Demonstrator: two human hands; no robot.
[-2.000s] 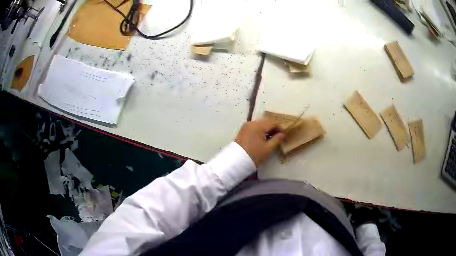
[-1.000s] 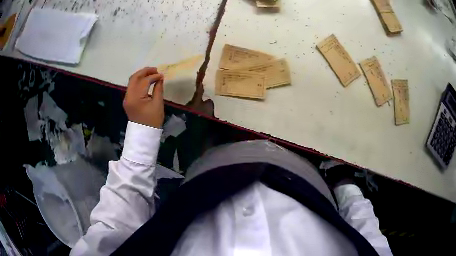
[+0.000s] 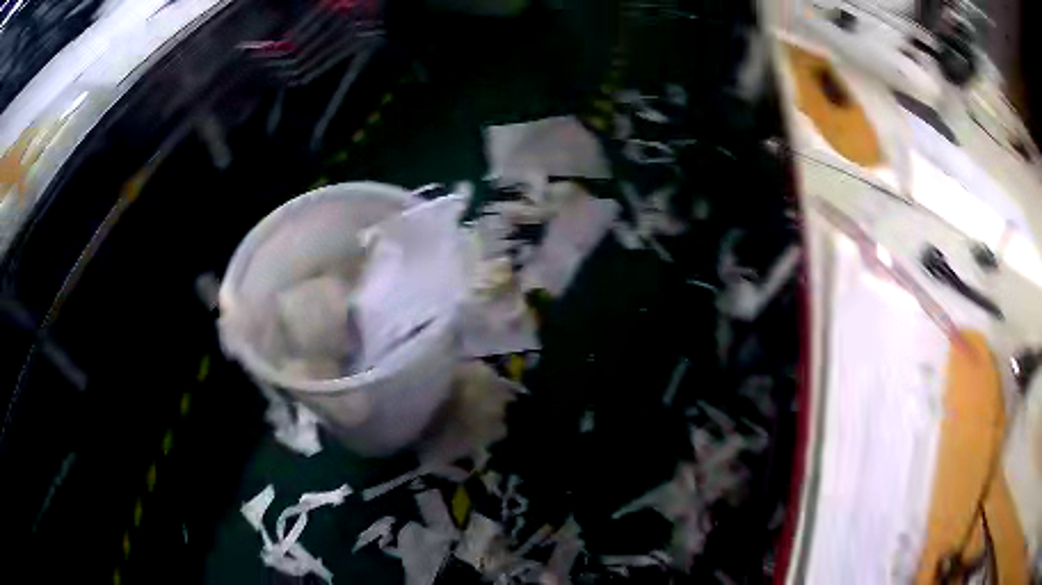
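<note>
Neither of my hands is in the picture. A white round waste bin stands on the floor left of the middle, with white and cream scraps inside. A large white piece leans over its right rim. White offcuts lie on the floor behind and right of the bin, and more strips lie in front of it. The view is blurred.
The cutting table's red edge runs down the right side. On it are a white stack, tan-orange card templates and a black tool, too blurred to name. Yellow-black tape marks the dark green floor.
The view has swung from the tabletop to the floor and bin. The tan slips, the calculator and my left hand, which held a slip, are out of the picture.
</note>
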